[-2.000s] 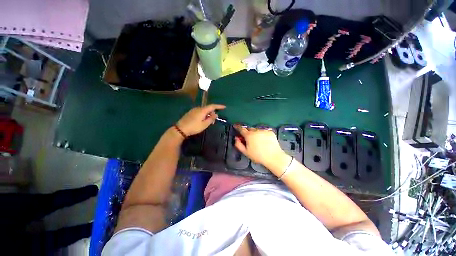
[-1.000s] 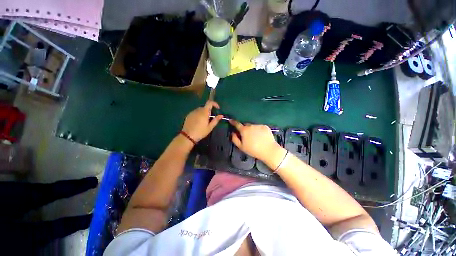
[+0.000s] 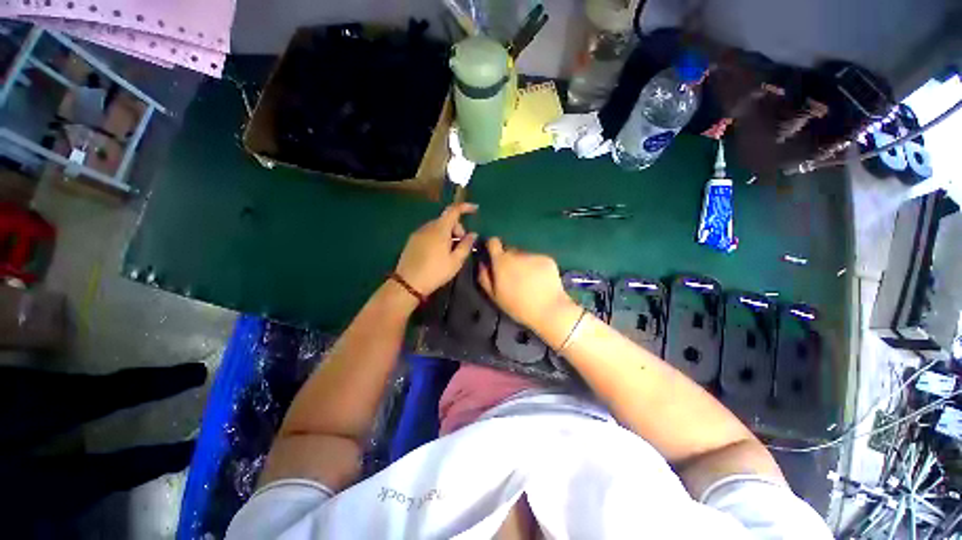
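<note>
Several black lock housings (image 3: 693, 335) lie in a row along the near edge of the green mat, most with a thin white bar near the far end. My left hand (image 3: 435, 253) is at the far end of the leftmost housing (image 3: 474, 314), with thumb and index finger close together near a small whitish piece. My right hand (image 3: 520, 283) is beside it, over the neighbouring housings, its fingertips close to my left thumb. The fingers hide most of the small piece, and I cannot tell which hand grips it.
A cardboard box of black parts (image 3: 441, 169), a green bottle (image 3: 481, 100) and a clear water bottle (image 3: 656, 118) stand at the back. Tweezers (image 3: 597, 213) and a blue-white glue tube (image 3: 716, 214) lie beyond the housings. Tangled wires (image 3: 905, 475) are at right.
The view has shifted, so the bench appears further right and lower. My right fingertips have moved closer to my left thumb, and less of the whitish piece shows between them.
</note>
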